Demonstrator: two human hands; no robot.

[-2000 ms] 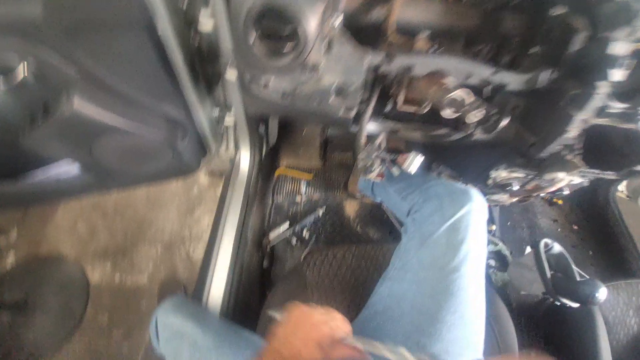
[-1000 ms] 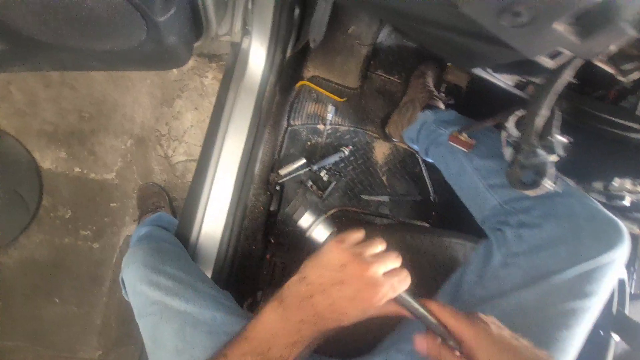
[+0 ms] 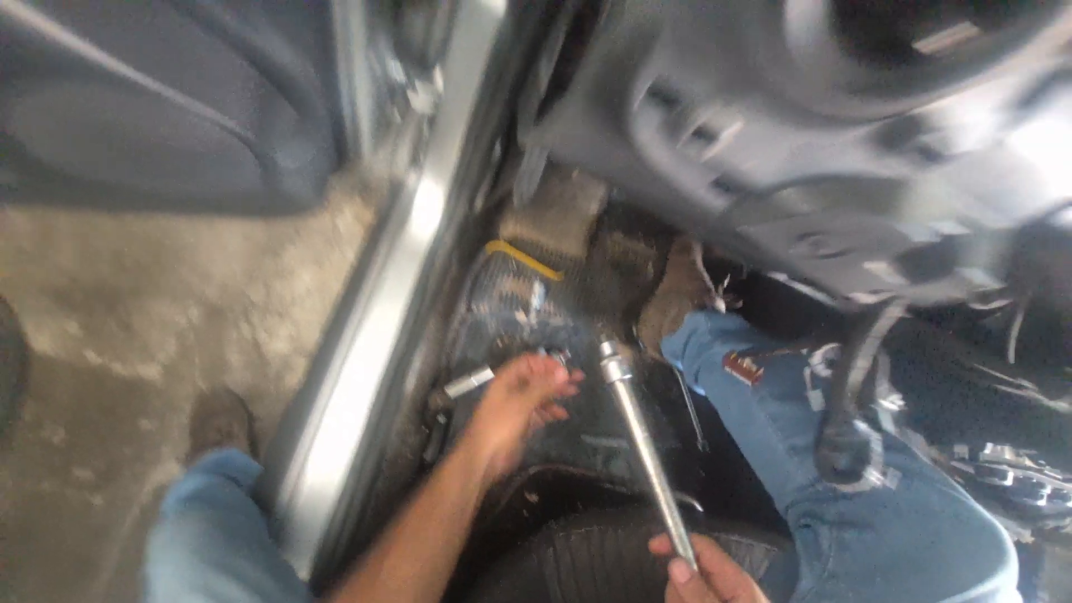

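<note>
My right hand (image 3: 712,574), at the bottom centre, grips the lower end of a long metal extension bar (image 3: 649,456) with a socket-like piece at its far tip. My left hand (image 3: 523,402) is over the ribbed floor mat, its fingers partly curled near small metal parts that it partly covers; whether it holds one cannot be told. A silver cylindrical metal piece (image 3: 469,382) lies just left of that hand. Farther up the mat rests a yellow curved strip (image 3: 526,260). A thin metal tool (image 3: 691,410) lies right of the bar.
The metal door sill (image 3: 360,335) runs along the left, with the open car door (image 3: 151,109) beyond it. A dark lower dashboard panel (image 3: 754,151) hangs over the footwell. Beside my jeans-clad right leg are a brown connector (image 3: 742,368) and loose wiring. The seat edge (image 3: 603,553) is below.
My left hand has let go of the bar, where it was a second ago, and moved over the mat. The bar now points up the footwell in my right hand. The view has shifted.
</note>
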